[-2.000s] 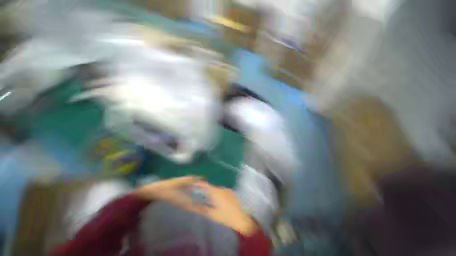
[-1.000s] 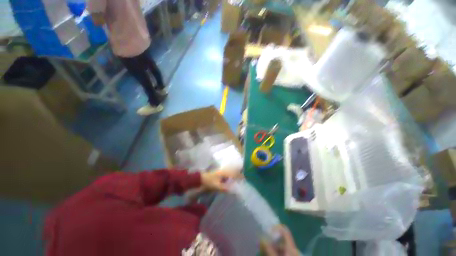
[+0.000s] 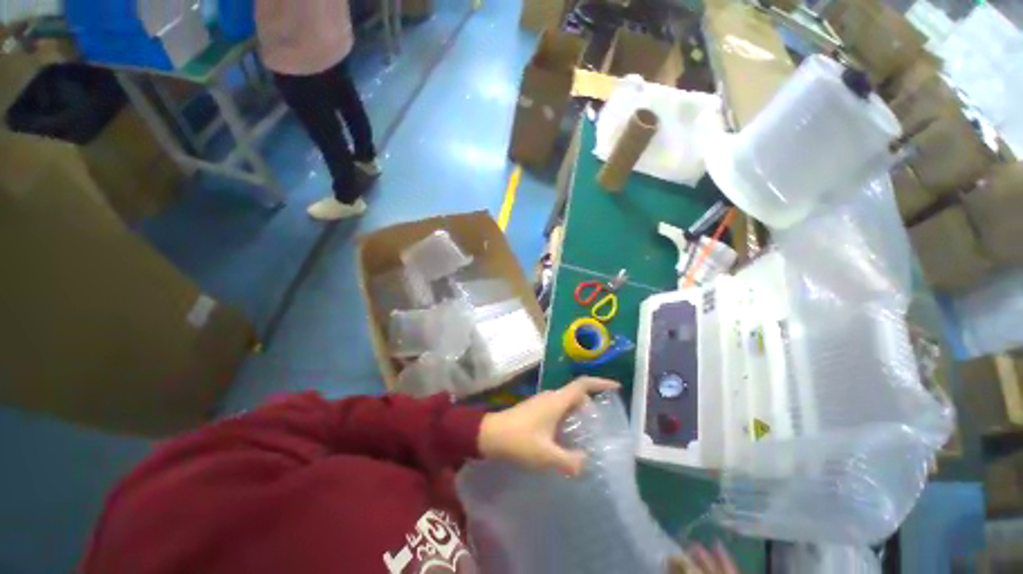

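Observation:
A clear, ribbed sheet of air column cushion wrap (image 3: 561, 516) lies across the front of my body at the bottom of the view. My left hand (image 3: 544, 428) is on its upper end, thumb and fingers spread around the edge of the wrap. My right hand (image 3: 704, 558) is at the bottom edge, mostly cut off and blurred, by the wrap's right side; its grip cannot be made out. The white air cushion machine (image 3: 735, 376) stands on the green bench (image 3: 600, 241), with more clear wrap (image 3: 841, 448) draped over its right side.
An open carton (image 3: 374, 297) holding several air cushion pieces (image 3: 438, 336) sits left of the bench. Scissors (image 3: 604, 298), a yellow tape roll (image 3: 587, 340), a cardboard core tube (image 3: 627, 149) and a film roll (image 3: 802, 140) are on or above the bench. A person (image 3: 320, 101) stands at the upper left.
The view has steadied and shifted slightly. My left hand has moved right along the wrap, its fingers now spread wider. My right hand has moved right and down, mostly out of view.

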